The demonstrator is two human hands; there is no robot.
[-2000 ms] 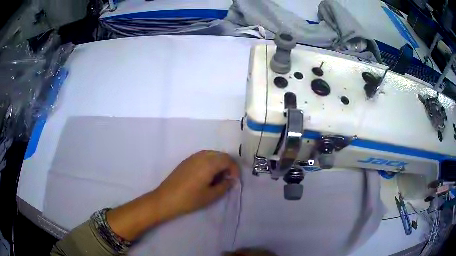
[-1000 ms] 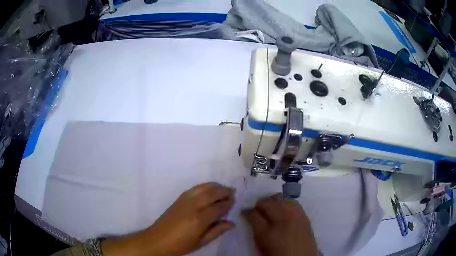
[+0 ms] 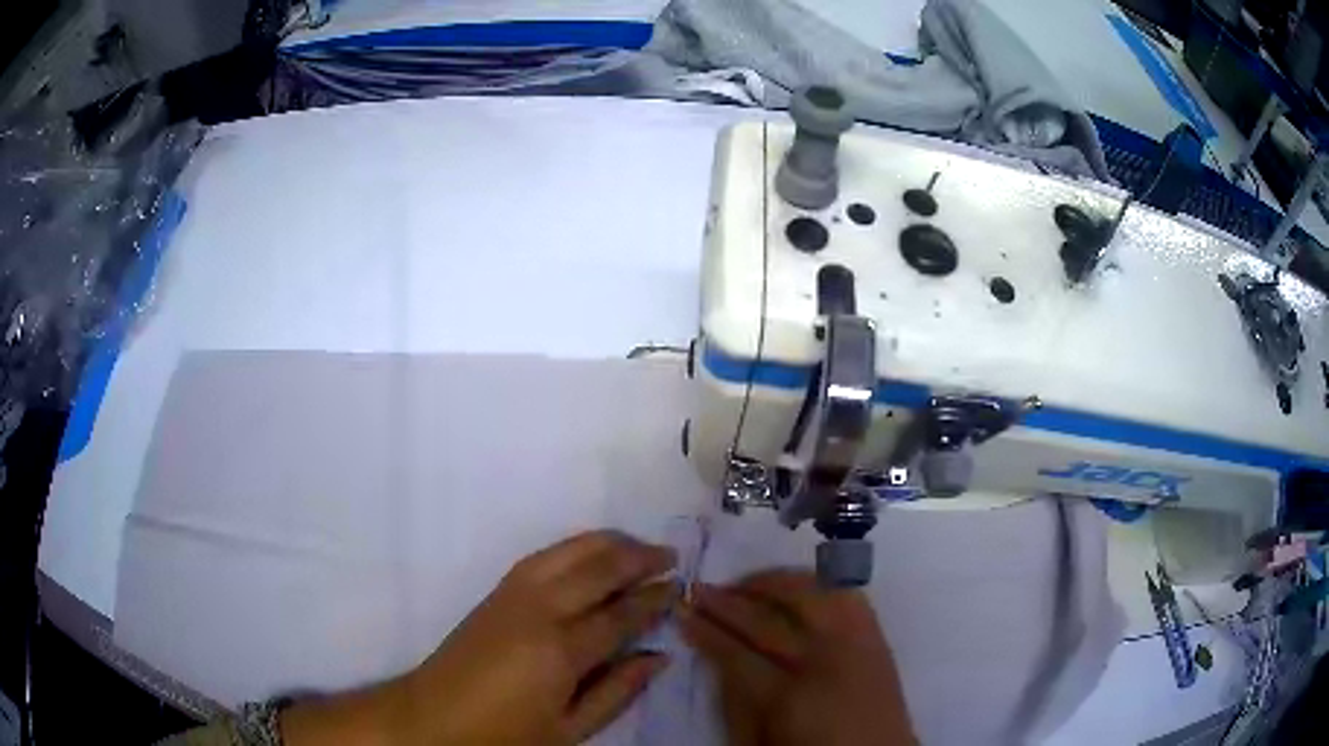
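A large pale lilac fabric panel (image 3: 335, 481) lies on the white table and runs under the sewing machine head (image 3: 875, 292). A narrow folded strip (image 3: 690, 551) of the same pale cloth lies on it just left of and below the presser foot area. My left hand (image 3: 547, 641) rests on the panel with its fingertips at the strip's left side. My right hand (image 3: 802, 656) pinches the strip at its right side, with its fingertips close to the left hand's. The needle is hidden behind the machine head.
A slim blue and metal tool (image 3: 1170, 627) lies right of the panel. Grey cloth (image 3: 875, 88) is bunched on the table behind the machine. Crumpled clear plastic (image 3: 88, 248) hangs left of the table, beside blue tape (image 3: 124, 335).
My left hand moved down from beside the machine head. My right hand came in from the bottom edge and its fingertips have moved left to the strip, near the left hand.
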